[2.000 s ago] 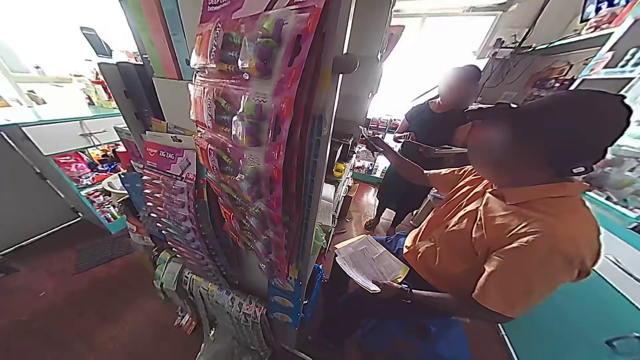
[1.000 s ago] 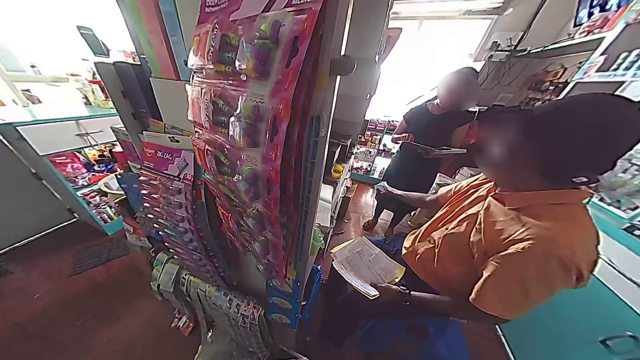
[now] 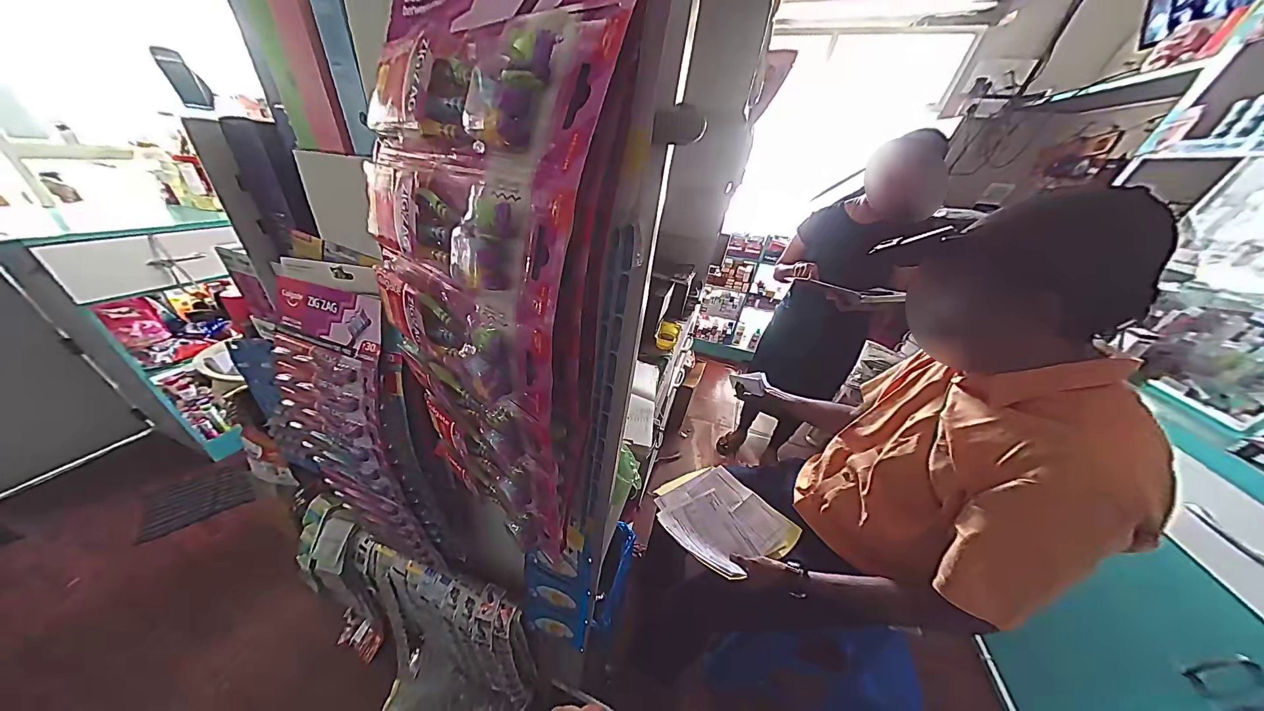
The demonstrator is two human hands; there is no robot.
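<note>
A sliver of a fingertip, seemingly of my right hand [image 3: 581, 707], shows at the bottom edge beside a thin pale object; whether it grips that object cannot be told. My left hand is out of view. Nearest above are hanging Colgate Zig Zag toothbrush packs [image 3: 321, 316], a column of larger pink blister packs [image 3: 474, 227] and strips of small sachets [image 3: 464, 612]. To the right, a seated person in an orange shirt [image 3: 987, 474] holds printed papers with a yellow backing [image 3: 726, 518] in one hand and a small folded paper [image 3: 755, 384] in the other.
A second person in dark clothes [image 3: 829, 276] stands behind, holding an open booklet or board [image 3: 854, 293]. Teal-edged shelves with goods [image 3: 202, 395] stand left. A teal drawer unit [image 3: 1136, 632] is at lower right. A blue seat or container [image 3: 810, 671] lies below the seated person.
The seated person's raised arm has come down from near the standing person, and a small folded paper shows in that hand. The fingertip has appeared at the bottom edge.
</note>
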